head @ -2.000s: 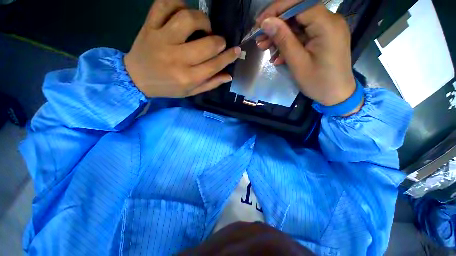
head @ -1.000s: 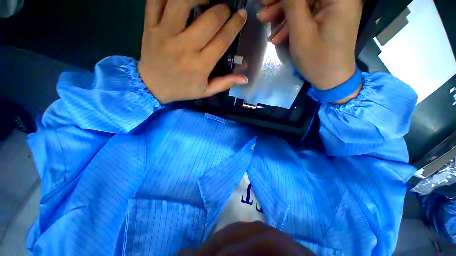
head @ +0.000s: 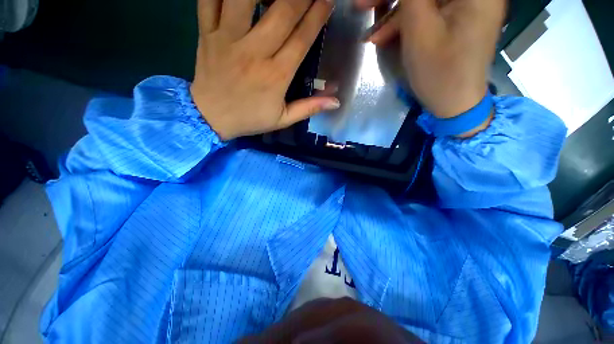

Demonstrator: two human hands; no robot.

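A tablet or display unit (head: 367,111) with a shiny metal back lies in a black tray (head: 377,161) in front of me. A tiny pale pad (head: 318,84) sits at the left edge of the metal back. My left hand (head: 259,74) lies over the tray's left side, fingers spread, thumb tip over the metal back; its upper fingers are cut off by the top edge. My right hand (head: 448,54) is blurred over the unit's upper right, fingers partly cut off by the top edge. No tweezers show, and what the right fingers hold is hidden.
White sheets (head: 565,67) with a greyish strip lie on the dark green bench at the right. A long narrow carton (head: 596,211) and a crinkled clear plastic bag (head: 592,245) are at the right edge. A blue wrist strap (head: 464,121) is on my right wrist.
My left hand has moved up and right, its thumb now apart from the fingers. My right hand has moved up and slightly right. The tweezers seen earlier no longer show.
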